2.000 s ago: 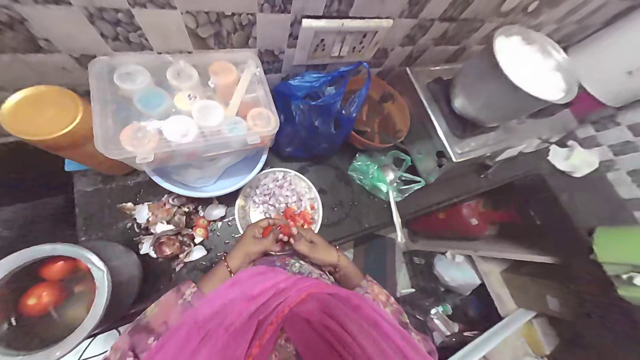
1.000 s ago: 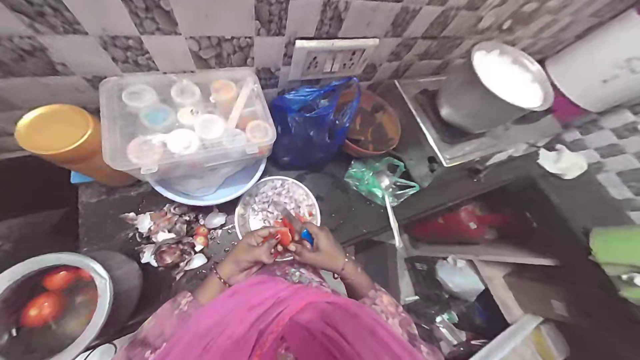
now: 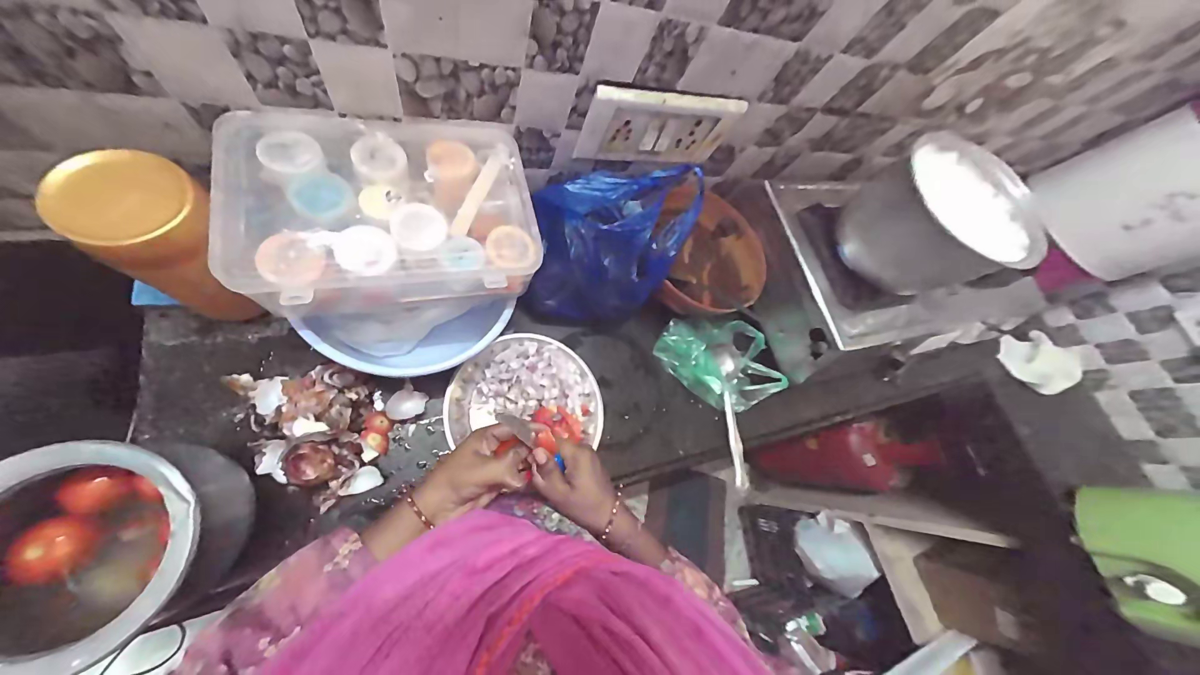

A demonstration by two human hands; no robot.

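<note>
My left hand (image 3: 476, 474) holds a piece of red tomato (image 3: 511, 446) over the near rim of a round plate (image 3: 597, 412). A small knife with a blue handle (image 3: 560, 462) is in my right hand (image 3: 574, 487), its blade (image 3: 516, 427) against the tomato. Chopped onion (image 3: 530, 377) covers much of the plate, and cut tomato pieces (image 3: 562, 424) lie at its near right side. Left of the plate, onion peels and tomato ends (image 3: 314, 427) are heaped on the dark counter. Whole tomatoes (image 3: 54, 548) sit in water in a metal pot (image 3: 178, 506) at the lower left.
Behind the plate stand a clear spice box (image 3: 375, 281) on a blue basin (image 3: 412, 358), a blue plastic bag (image 3: 600, 244) and an orange bowl (image 3: 736, 272). A spoon (image 3: 734, 431) and green bag (image 3: 689, 361) lie rightward. A large pot (image 3: 900, 234) stands on the stove (image 3: 825, 309).
Two seconds ago my fingers met around red tomato pieces, with no knife visible. The blue handle shows in my right hand from one second ago on.
</note>
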